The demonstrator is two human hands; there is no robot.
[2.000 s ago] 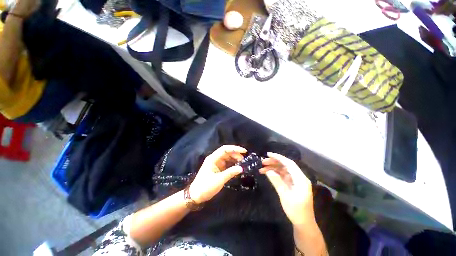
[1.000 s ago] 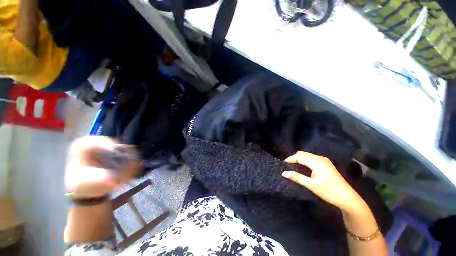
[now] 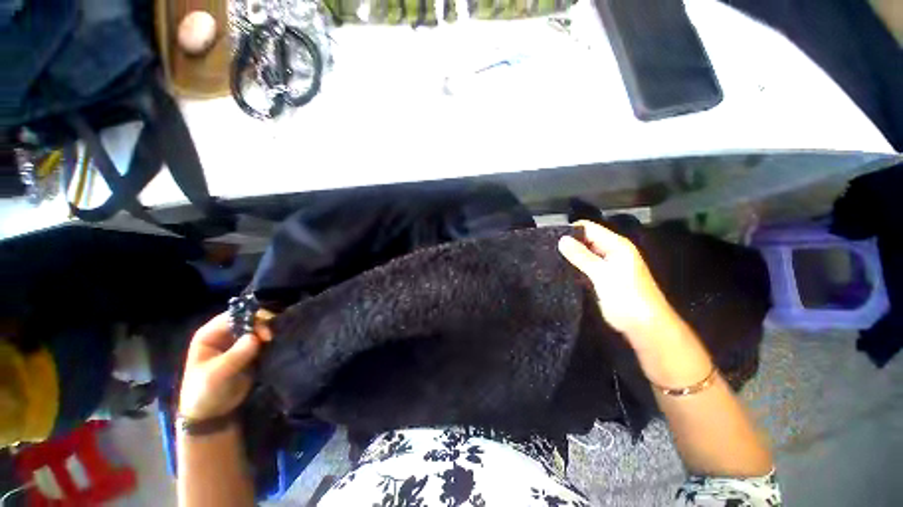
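A black rough-textured garment (image 3: 446, 307) is stretched across my lap, its upper edge drawn out between my hands. Smooth dark lining (image 3: 386, 223) shows behind that edge, towards the table. My left hand (image 3: 220, 366) pinches the garment's left end, where a beaded or speckled trim (image 3: 242, 313) shows at the fingertips. My right hand (image 3: 614, 272) pinches the upper edge on the right between thumb and fingers. I cannot see a needle. A thin pale thread-like line hangs near the garment's lower right part.
A white table (image 3: 416, 149) runs across in front, with a black phone (image 3: 663, 59), black-handled scissors (image 3: 277, 71), a brown piece (image 3: 203, 74) and a denim bag (image 3: 59, 69). A purple stool (image 3: 827, 280) stands right, a red stool (image 3: 74, 465) lower left. Another person's yellow clothing (image 3: 28, 391) shows left.
My view has turned, so the table now lies across the top. My hands first held a small trimmed piece close together; they moved apart and now both hold the black garment's edge.
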